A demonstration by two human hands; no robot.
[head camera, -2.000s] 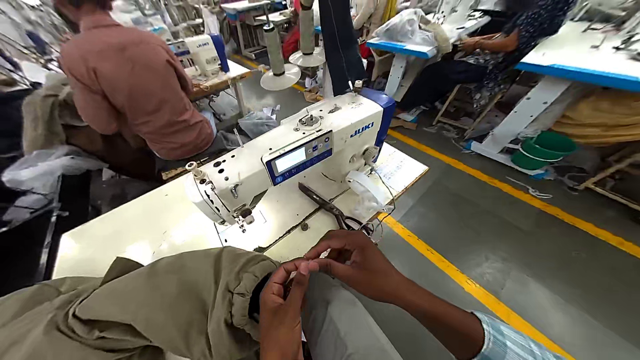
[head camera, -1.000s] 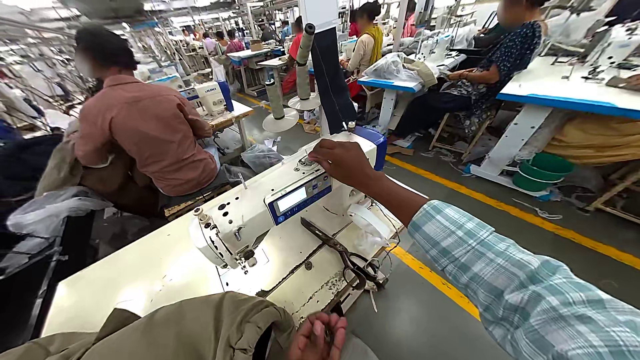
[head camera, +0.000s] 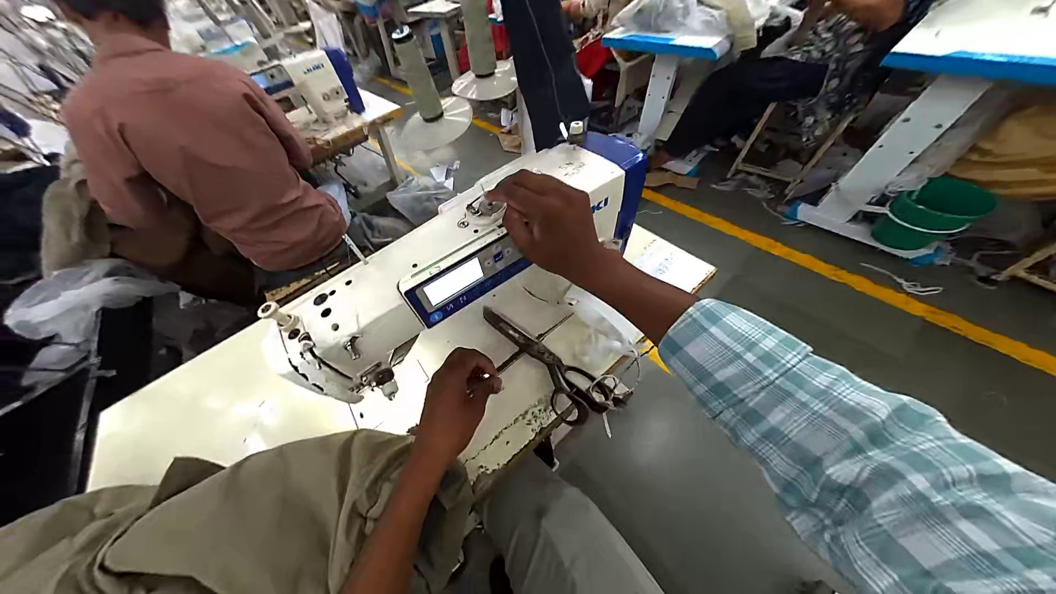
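Observation:
A white Juki sewing machine (head camera: 379, 289) with a small display stands on a worn white table (head camera: 190, 412). My right hand (head camera: 549, 219) is at the bobbin winder (head camera: 481, 210) on top of the machine, fingertips bent down to it; whether they grip something is hidden. My left hand (head camera: 458, 392) is curled above the table front, right of the needle area, with a tiny pale thing at its fingertips that I cannot make out. Dark metal scissors (head camera: 544, 355) lie on the table below the display. An olive garment (head camera: 247, 511) lies over the table's near edge, beneath my left forearm.
Thread cones (head camera: 418, 74) stand behind the machine, beside a hanging dark fabric strip (head camera: 544, 74). A co-worker (head camera: 190, 140) sits at the back left, near plastic bags (head camera: 82, 297). A green bucket (head camera: 932, 214) stands under another table at the right, past a yellow floor line (head camera: 825, 272).
Two seconds ago both my hands were together over the garment; my right hand has since gone to the machine's top. My left hand has risen from the near edge since one second ago.

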